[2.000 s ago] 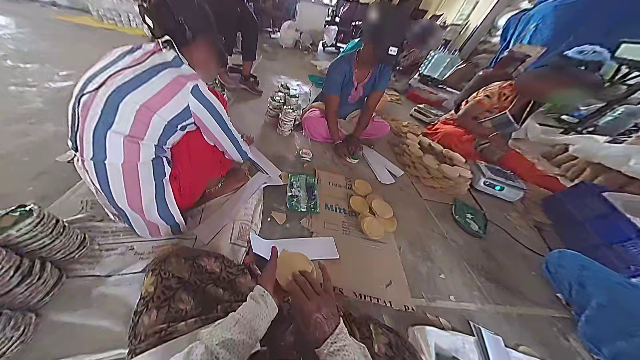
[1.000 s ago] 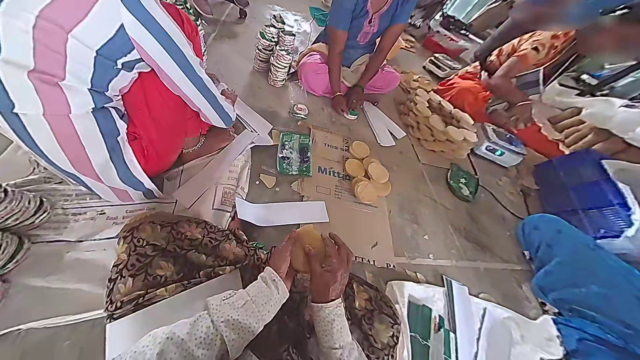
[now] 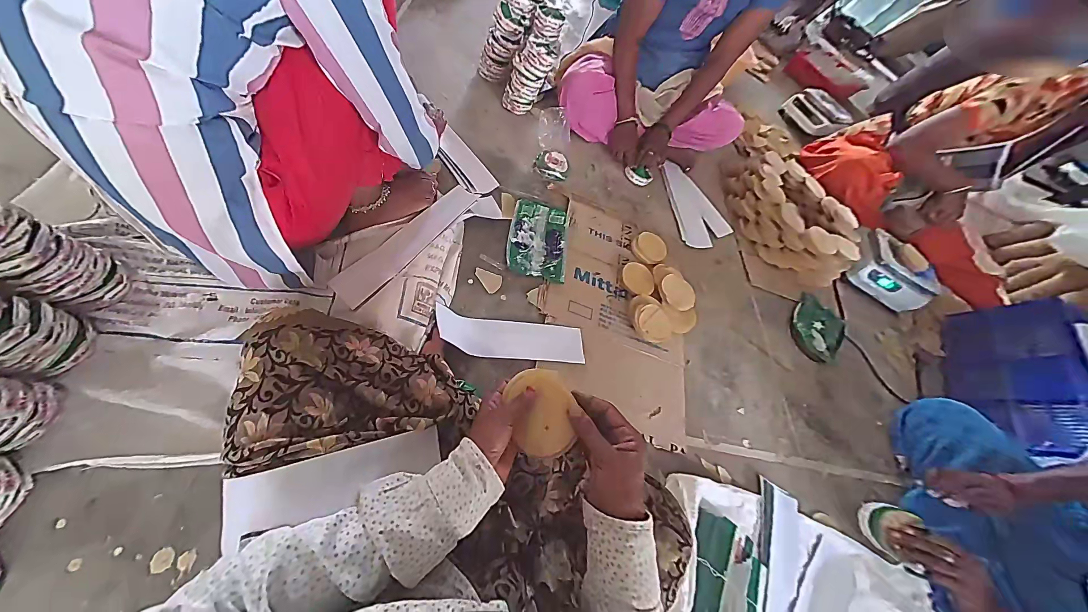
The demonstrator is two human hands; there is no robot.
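Observation:
A round, flat, pale yellow disc (image 3: 544, 415), thin and food-like, is held upright between both my hands over the patterned cloth on my lap. My left hand (image 3: 497, 427) pinches its left edge, thumb on the near face. At its right edge, my right hand (image 3: 614, 455) grips with thumb and fingers. A white paper strip (image 3: 510, 334) lies just beyond the disc, partly on a flattened cardboard sheet (image 3: 595, 374). Farther along the cardboard are a loose pile of similar discs (image 3: 659, 297) and a green printed plastic packet (image 3: 537, 240).
A person in striped cloth sits close at left, another in blue and pink ahead, others at right. Stacks of wrapped discs (image 3: 42, 331) stand at far left. A heap of discs (image 3: 790, 208), a digital scale (image 3: 892, 276) and a blue crate (image 3: 1011, 365) are at right.
My hands stay on the disc, which was tilted flatter earlier and now shows its broad face. The view has tilted down and moved closer since two seconds ago.

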